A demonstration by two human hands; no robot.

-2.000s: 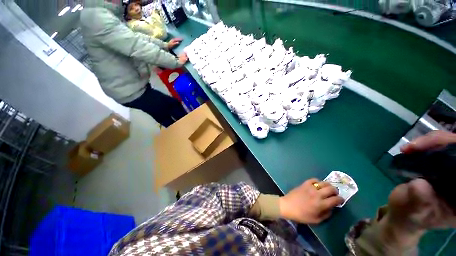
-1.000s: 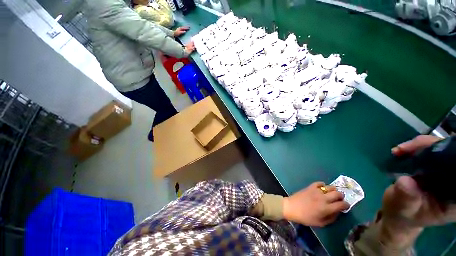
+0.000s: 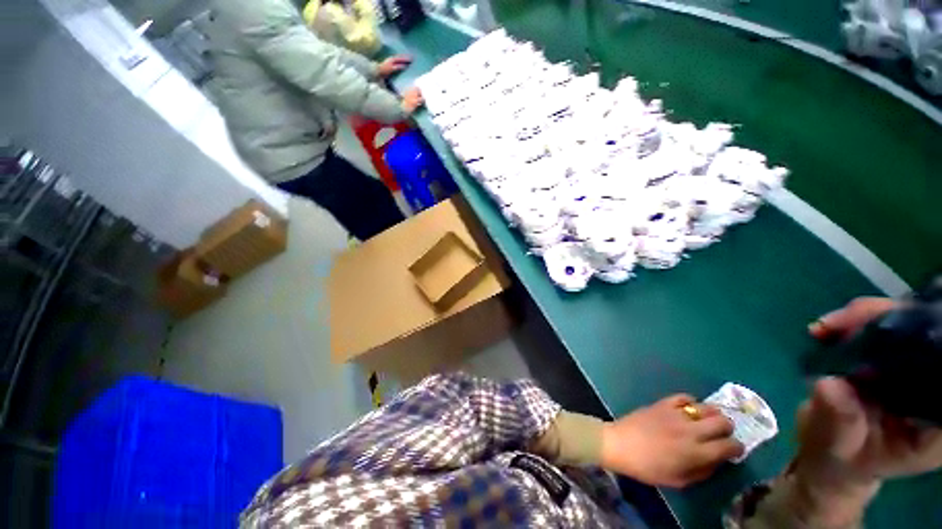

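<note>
A white motor housing (image 3: 746, 417) lies on the green bench top (image 3: 671, 320) near its front edge. My left hand (image 3: 677, 441), with a ring on one finger, holds the housing at its left side. My right hand (image 3: 849, 413) is at the right edge, gripped around a thick black electric screwdriver (image 3: 888, 356). The tool is blurred and partly cut off by the picture's edge, and its tip cannot be made out. Assembled white motor units (image 3: 599, 176) stand in tight rows on the bench beyond my left hand.
A person in a pale jacket (image 3: 279, 83) stands at the far left with hands on the bench edge. A cardboard box (image 3: 387, 300), a blue stool (image 3: 413, 165) and a large blue bin (image 3: 170, 455) are beside the bench. More white parts (image 3: 909, 36) show at the top right.
The view has shifted, so the stacked units and bench appear a little further right. My left hand still holds the housing, and my right hand still grips the screwdriver.
</note>
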